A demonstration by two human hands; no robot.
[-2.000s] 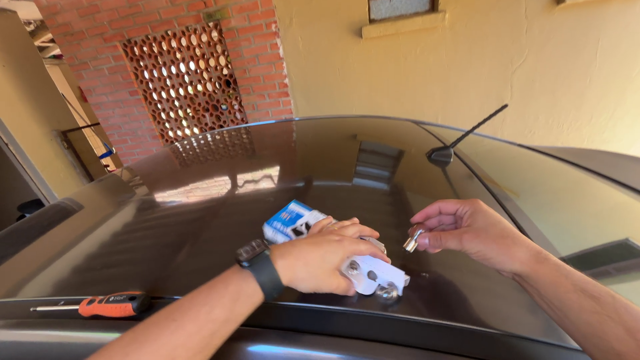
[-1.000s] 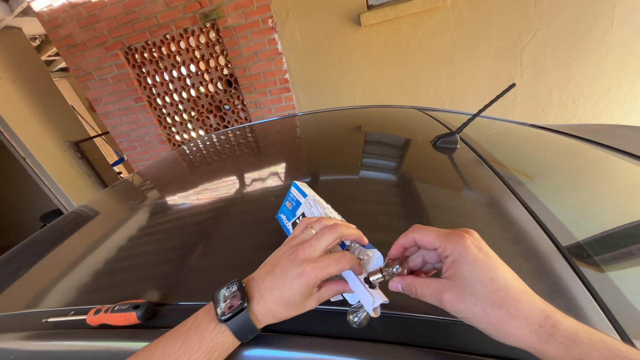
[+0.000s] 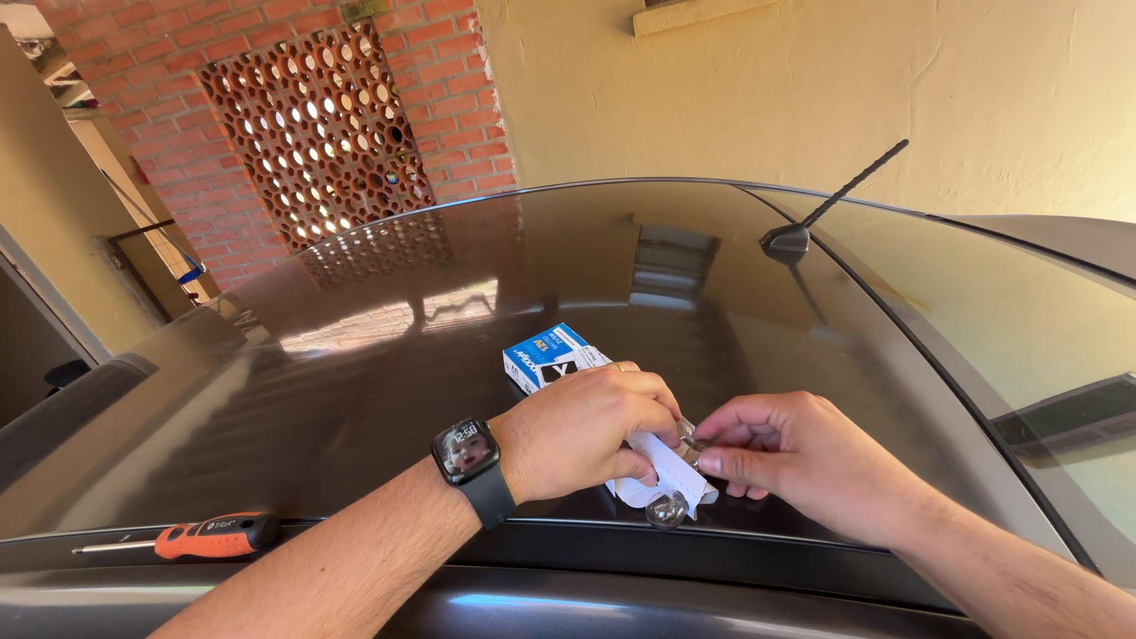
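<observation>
On the dark car roof, my left hand holds a small blue and white cardboard bulb box by its white end flaps. The open end of the box faces my right hand. Between the thumb and fingers of my right hand is a small glass bulb with a metal base, partly hidden, at the box's opening. Another clear glass bulb shows just below the flaps, near the roof's edge. My left fingers hide the middle of the box.
An orange and black screwdriver lies in the roof channel at the lower left. A black antenna rises from the roof at the right, beside the rear glass. Beyond the car are a yellow wall and a brick wall with a lattice opening.
My right hand has brought the bulb from beside the box to its open end. My left hand stays on the box, which was tilted up more a second ago.
</observation>
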